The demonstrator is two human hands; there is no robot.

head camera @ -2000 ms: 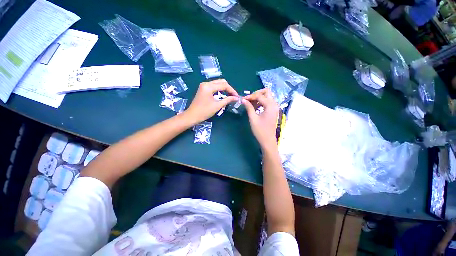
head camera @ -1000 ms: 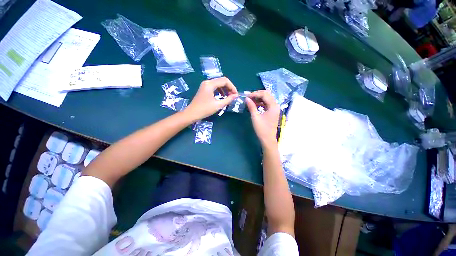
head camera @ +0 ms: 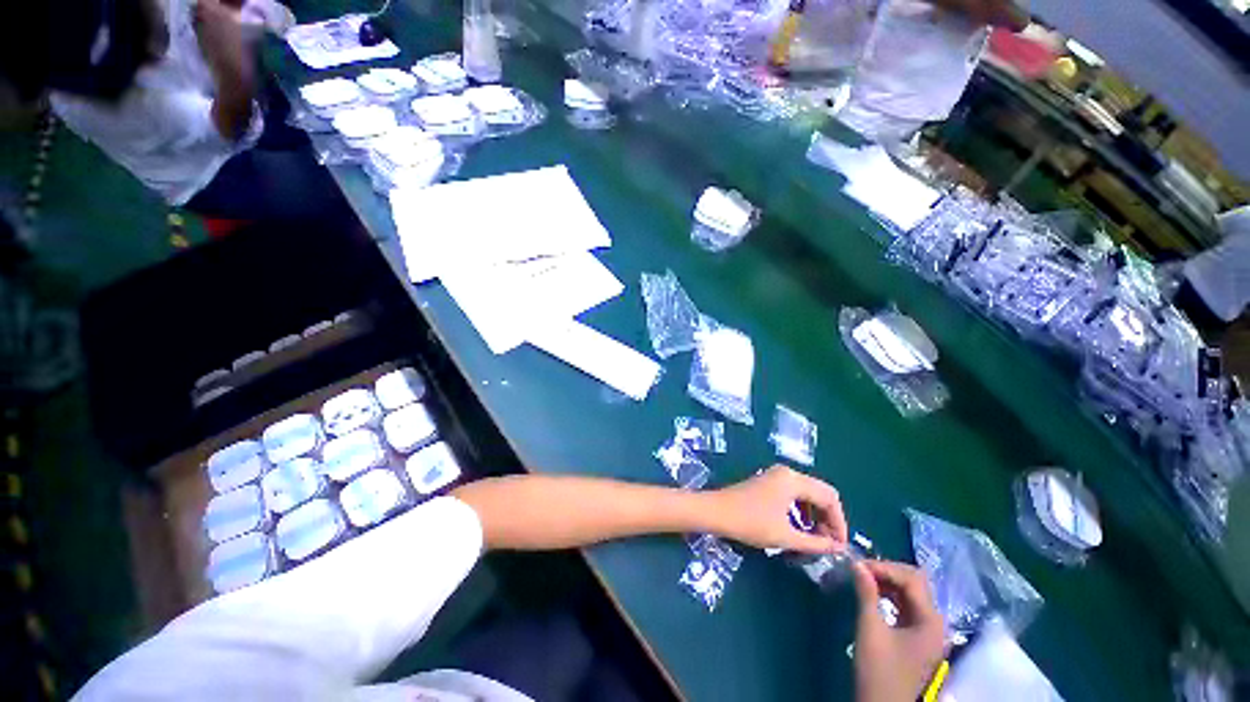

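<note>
My left hand (head camera: 784, 510) and my right hand (head camera: 898, 634) meet at the lower right. Their fingertips pinch a small clear zip-lock bag (head camera: 825, 566) between them; what is inside is too blurred to tell. A few small white parts lie around the fingers. Filled accessory bags (head camera: 710, 569) lie left of my left hand, with more filled bags (head camera: 685, 446) beyond. A stack of small empty bags (head camera: 794, 433) lies just beyond my left hand. A medium clear bag (head camera: 971, 569) lies beyond my right hand. The large poly bag (head camera: 1001, 672) is cut off at the bottom edge.
A yellow cutter (head camera: 936, 680) lies beside my right hand. A bagged white item (head camera: 722, 368), white papers (head camera: 496, 233) and a folded strip (head camera: 598, 357) lie beyond. Bagged white devices (head camera: 891, 343) line the bench. A carton of devices (head camera: 322, 480) stands at left. Other people sit opposite.
The view has swung left, so the hands and bench things appear farther right and lower. More papers, devices and people show. Both hands still hold the small bag.
</note>
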